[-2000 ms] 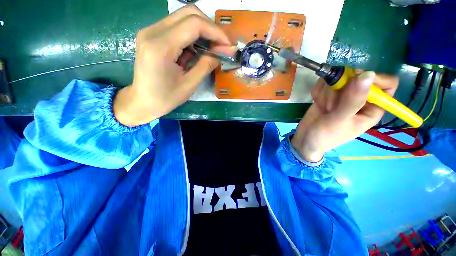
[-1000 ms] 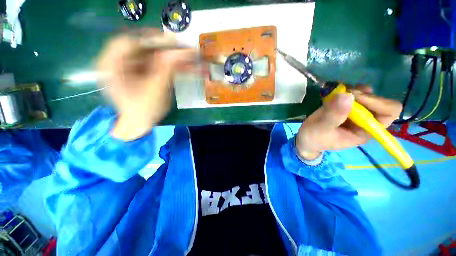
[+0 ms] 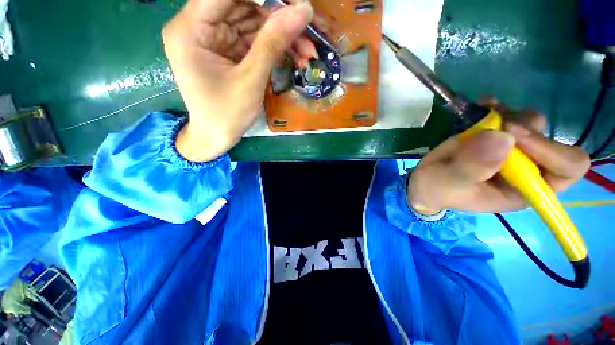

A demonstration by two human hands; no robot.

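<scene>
The round black circuit board [image 3: 317, 77] sits in the centre of the orange fixture [image 3: 320, 118]. My left hand [image 3: 236, 60] holds the dark metal tweezers [image 3: 317, 34], and its fingertips are over the board's upper left part, hiding some of it. Whether the tweezers touch the board cannot be told. My right hand [image 3: 499, 158] holds the yellow soldering iron [image 3: 536, 189] like a pen. The iron's metal tip points up and left, just right of the fixture, apart from the board.
A white pad [image 3: 408, 74] lies under the fixture on the green bench [image 3: 121, 40]. Solder wire [image 3: 121, 109] runs from the solder spool [image 3: 17, 143] at left towards my left hand. Black cables [image 3: 600, 101] hang at right beside a blue box [image 3: 599, 23].
My left hand has moved from left of the fixture to over the board. The iron has drawn back from the board since the earliest frame. The view has shifted, and two loose boards are no longer visible.
</scene>
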